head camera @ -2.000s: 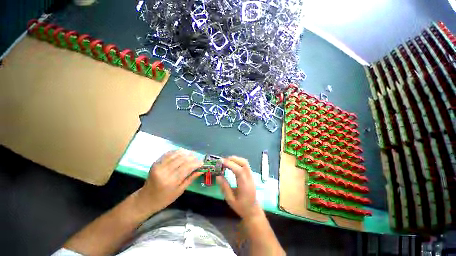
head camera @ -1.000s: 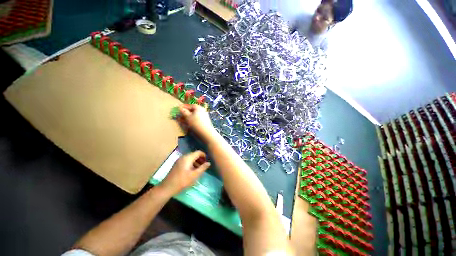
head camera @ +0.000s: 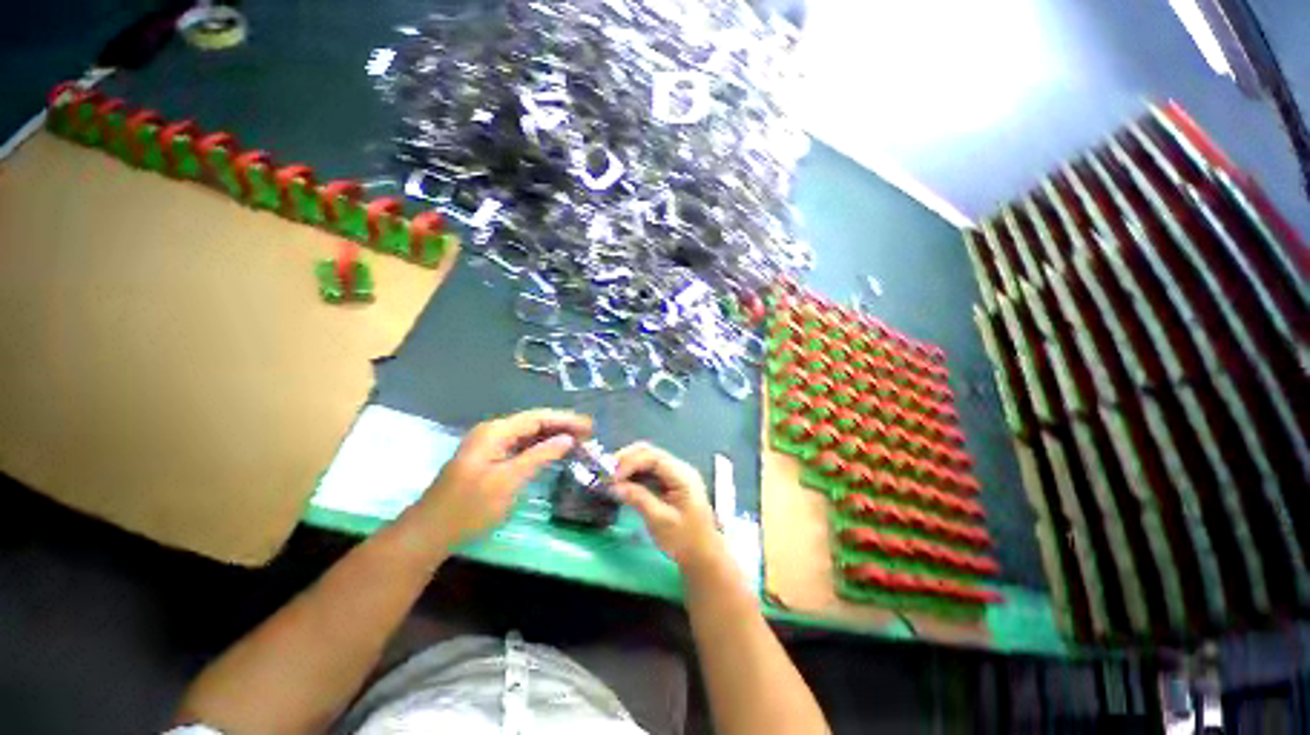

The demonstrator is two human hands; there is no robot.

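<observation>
The dark assembly fixture (head camera: 585,500) sits at the front bench edge. A shiny metal frame (head camera: 593,462) is held just above it, between the fingertips of my left hand (head camera: 503,467) and my right hand (head camera: 664,500). The frame is blurred. One red-and-green part (head camera: 345,274) stands apart on the left cardboard sheet (head camera: 173,345), in front of the row of red-and-green parts (head camera: 259,180) at its far edge.
A large heap of metal frames (head camera: 618,158) fills the bench centre. A slim pale tool (head camera: 724,485) lies right of my right hand. Dense red-and-green rows cover the right cardboard sheet (head camera: 799,539). Stacked filled layers (head camera: 1135,388) stand far right. A tape roll (head camera: 214,27) lies back left.
My right hand has left the left cardboard sheet and come back over the fixture. My left hand has joined it. The red-and-green part stands released on the sheet. The camera view has shifted.
</observation>
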